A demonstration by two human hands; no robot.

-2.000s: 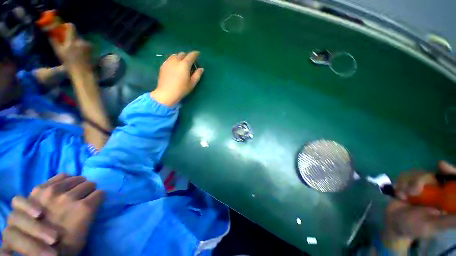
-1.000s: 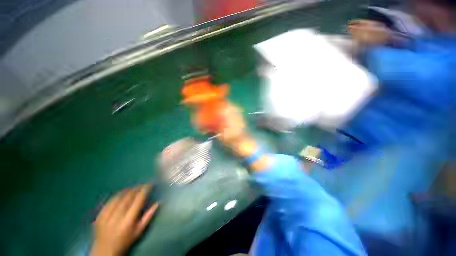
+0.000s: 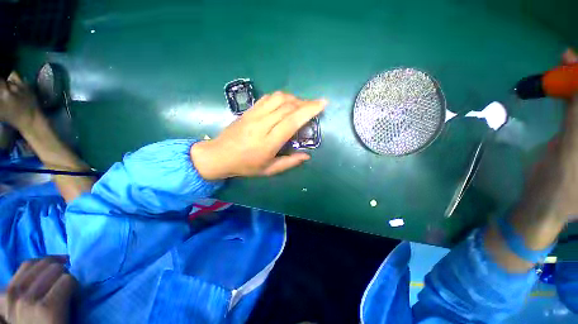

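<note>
A dark rounded-square watch case with a shiny rim lies on the green mat between the thumb and index finger of my left hand, partly covered by the fingers. Another watch case lies just up and left of that hand. My right hand, blurred and cut off by the right edge, holds an orange electric screwdriver. Its black nose points left, above the mat. A round silver dimpled dish lies between my hands. Thin tweezers lie right of it.
A white tab lies right of the dish. White scraps lie near the mat's front edge. At far left are a co-worker's arm, another dish and a dark tray. Another hand shows bottom left.
The view has swung back from the right and steadied. My left hand is now at a watch case. The screwdriver, earlier above the dish, is now right of it.
</note>
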